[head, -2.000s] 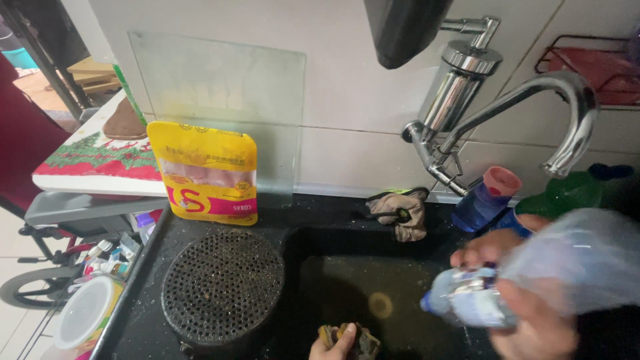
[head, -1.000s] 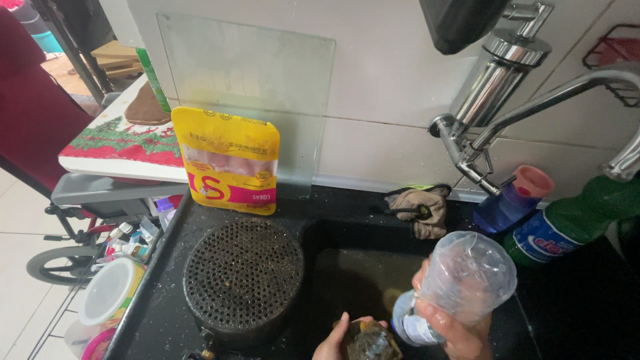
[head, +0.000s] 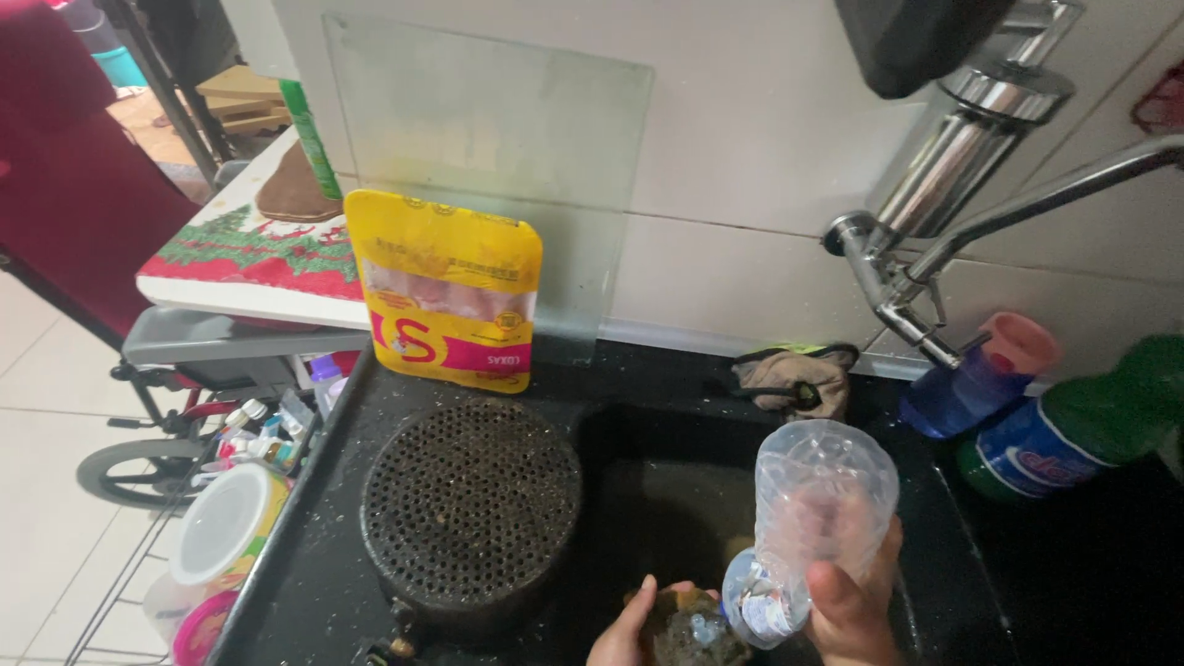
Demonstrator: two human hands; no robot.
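Over the sink basin (head: pixel 684 472), my right hand (head: pixel 856 592) grips a clear plastic bottle (head: pixel 823 499), tipped with its neck down and to the left. The bottle's mouth is at a worn, dirty sponge (head: pixel 694 629) held in my left hand (head: pixel 629 629), near the bottom edge of the view. A bluish-white blob lies on the sponge. To the left of the basin, a round, dark perforated metal piece (head: pixel 472 504) rests on the black counter. A crumpled beige cloth (head: pixel 795 379) lies at the basin's back edge.
A yellow food package (head: pixel 444 296) leans against a glass panel (head: pixel 490 139) at the wall. The chrome faucet (head: pixel 888 287) reaches over the right side. A blue cup (head: pixel 971 388) and a green bottle (head: pixel 1064 444) stand right of the basin. Lidded tubs (head: pixel 222 527) sit at lower left.
The clear bottle has moved left from the basin's right side and been tipped over the sponge. The bluish-white blob now shows on the sponge. The view has shifted right.
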